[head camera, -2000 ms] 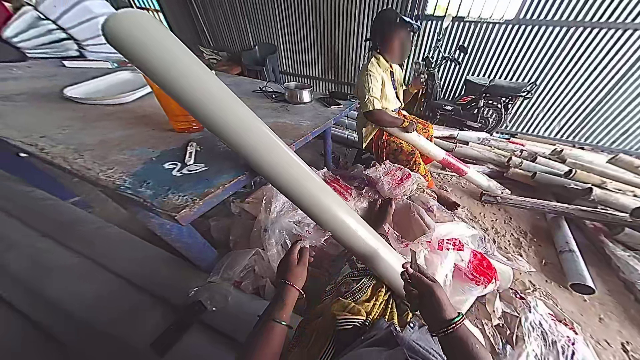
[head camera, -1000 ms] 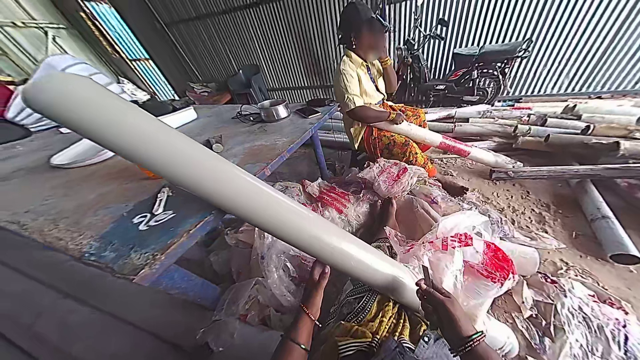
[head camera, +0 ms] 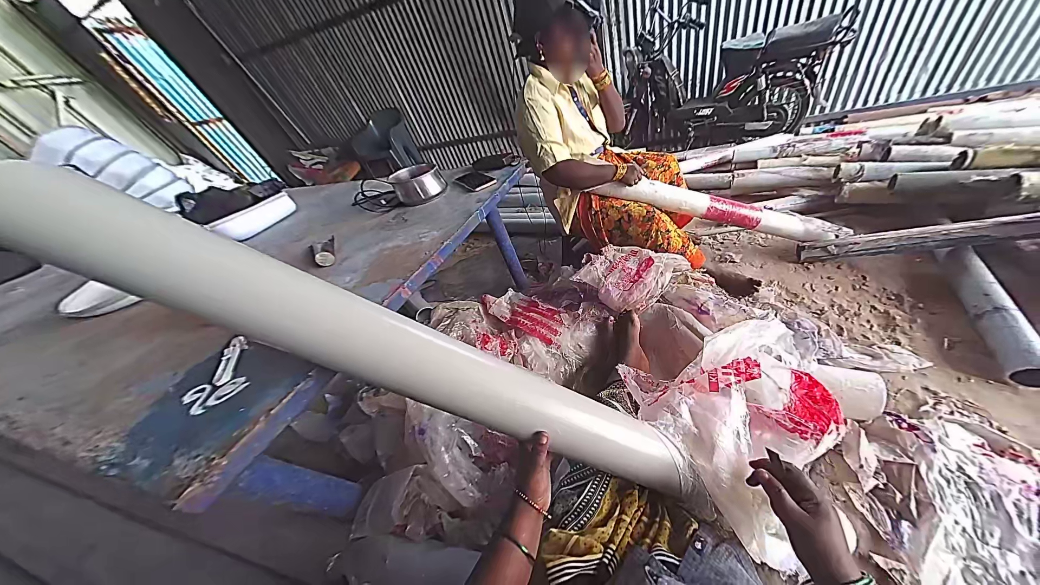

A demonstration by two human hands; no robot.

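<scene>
A long, smooth, off-white pipe [head camera: 349,325] slants from the upper left down to the lap, its lower end against clear plastic wrap with red print [head camera: 715,422]. My left hand [head camera: 532,467] supports the pipe from below near that end, its fingers partly hidden behind the pipe. To the right of the pipe's end is my right hand [head camera: 796,496], off the pipe, with a small dark thin object [head camera: 774,459] between thumb and fingers; its kind cannot be told. Patterned yellow and black cloth [head camera: 601,520] covers the lap beneath the pipe.
A worn table [head camera: 284,252] with a metal pot [head camera: 418,184] stands at left. Crumpled plastic wrap [head camera: 528,325] lies around my feet. Ahead, a seated person [head camera: 569,122] holds another pipe [head camera: 691,199]. More pipes [head camera: 877,162] lie at right, near a parked motorcycle [head camera: 747,81].
My right hand has come off the pipe's lower end and moved right. The seated person has raised one hand to the head. The view has shifted.
</scene>
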